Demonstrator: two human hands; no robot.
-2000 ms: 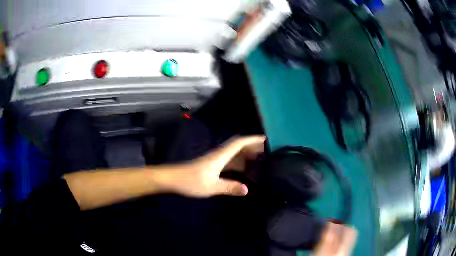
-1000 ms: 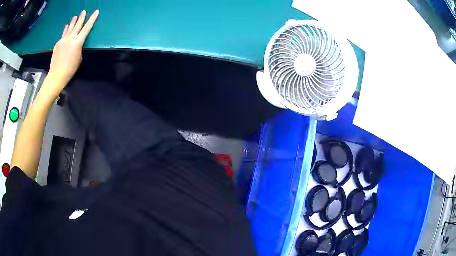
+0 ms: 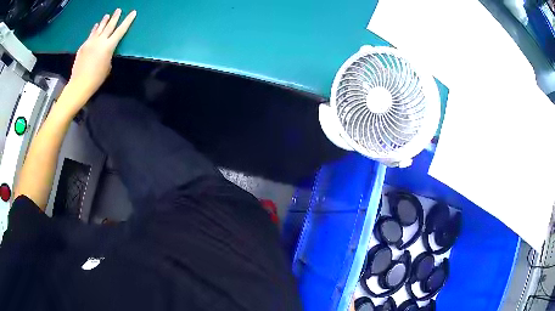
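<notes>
My left hand [image 3: 94,61] lies at the near edge of the green bench top [image 3: 243,36] at the upper left. It holds nothing and its fingers are extended and a little apart. My right hand is not in view. Several black over-ear headphones [image 3: 395,273] lie in rows on a white liner inside the blue tote [image 3: 481,261] at the lower right; the picture's bottom edge cuts off the lowest ones. Dark headphones [image 3: 30,12] also show, cut off, at the top left corner.
A white desk fan [image 3: 378,100] stands at the bench edge, above the tote. A large white sheet [image 3: 487,140] lies to its right, partly over the tote. The test box panel [image 3: 30,109] with a green button [image 3: 20,126] and a red button [image 3: 5,192] is at the left.
The view has swung from the test box to the bench and tote, then shifted slightly. The headphones held two seconds ago are no longer in my left hand. My right hand has left the picture.
</notes>
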